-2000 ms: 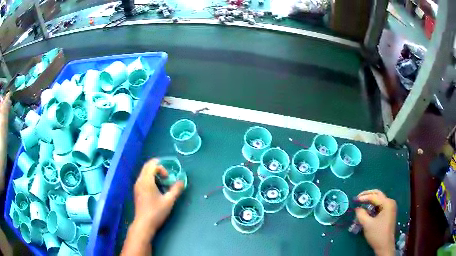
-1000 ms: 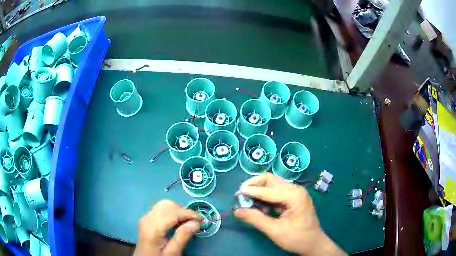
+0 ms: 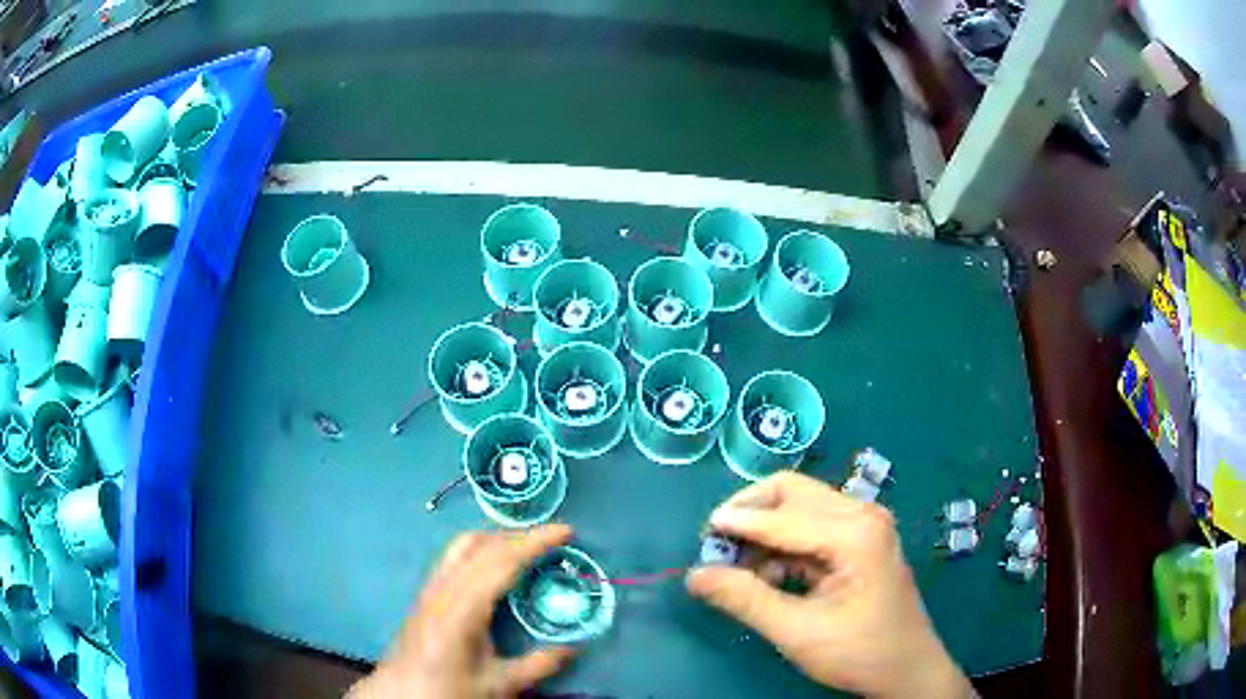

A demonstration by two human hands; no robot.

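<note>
My left hand (image 3: 472, 621) grips a teal motor housing (image 3: 563, 601) at the near edge of the mat, thumb and fingers around its left side. My right hand (image 3: 820, 580) pinches a small silver motor (image 3: 720, 549) just right of that housing. Red lead wires (image 3: 642, 579) run from the motor to the housing's opening; where their end lies inside is too blurred to tell. Several housings with motors fitted (image 3: 579, 396) stand open side up mid-mat, some with wires sticking out. One housing without a visible motor (image 3: 325, 264) stands alone at the upper left.
A blue crate (image 3: 205, 287) heaped with teal housings is at the left. Loose motors (image 3: 961, 526) lie at the right of the mat. A pale rail (image 3: 588, 189) and dark green belt (image 3: 547, 82) run beyond. Printed packaging (image 3: 1209, 369) and a green packet (image 3: 1192, 608) are far right.
My left hand has gone from pinching the wire over the housing to gripping the housing's side. My right hand still holds the motor, now slightly farther right. The view has shifted since the oldest frame.
</note>
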